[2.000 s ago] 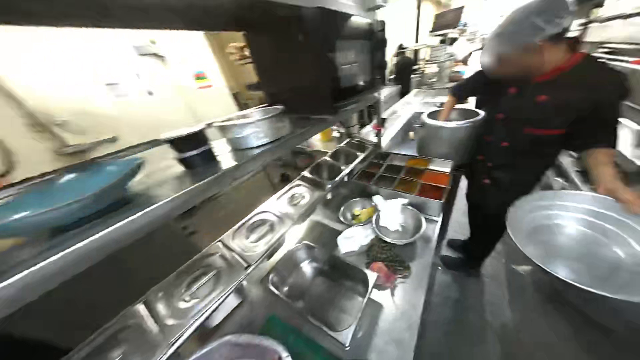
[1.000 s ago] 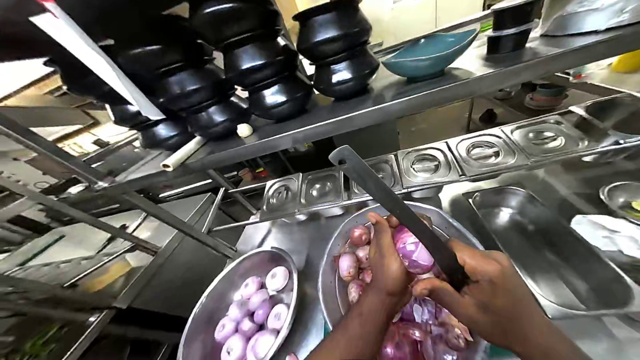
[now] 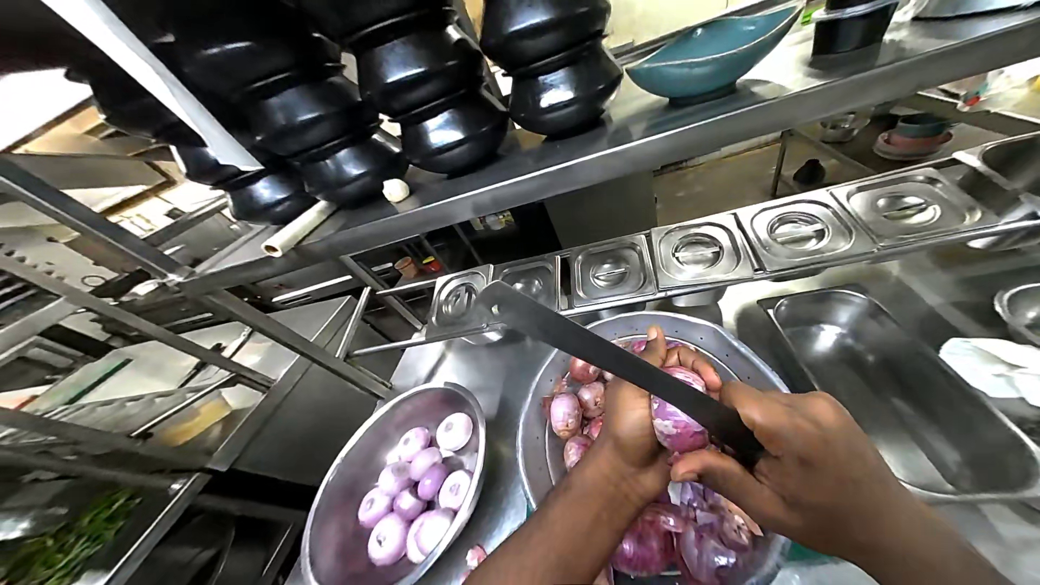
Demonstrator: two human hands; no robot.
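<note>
My left hand (image 3: 642, 422) holds a red onion (image 3: 681, 414) above a perforated metal colander (image 3: 536, 455). In my right hand (image 3: 788, 463) is the dark handle of a knife (image 3: 593, 345), its long blade pointing up and left across the onion; my right thumb rests near the onion's lower side. Unpeeled red onions (image 3: 566, 414) lie in the colander left of my hands, and loose purple skins (image 3: 707, 544) lie below them. On the left, a steel bowl (image 3: 479, 406) contains several peeled onions (image 3: 388, 538).
Lidded steel containers (image 3: 697, 252) line the counter's back. An oblong steel pan (image 3: 869, 390) and a white cloth (image 3: 991, 370) are at right. Above, a steel shelf (image 3: 569, 175) bears stacked black pots (image 3: 455, 134) and a teal boat-shaped bowl (image 3: 715, 57). A metal rack (image 3: 244, 325) stands left.
The view has swung away from the co-worker to the onions since two seconds ago. In the last second the hands keep hold of the onion and knife, with little plain change.
</note>
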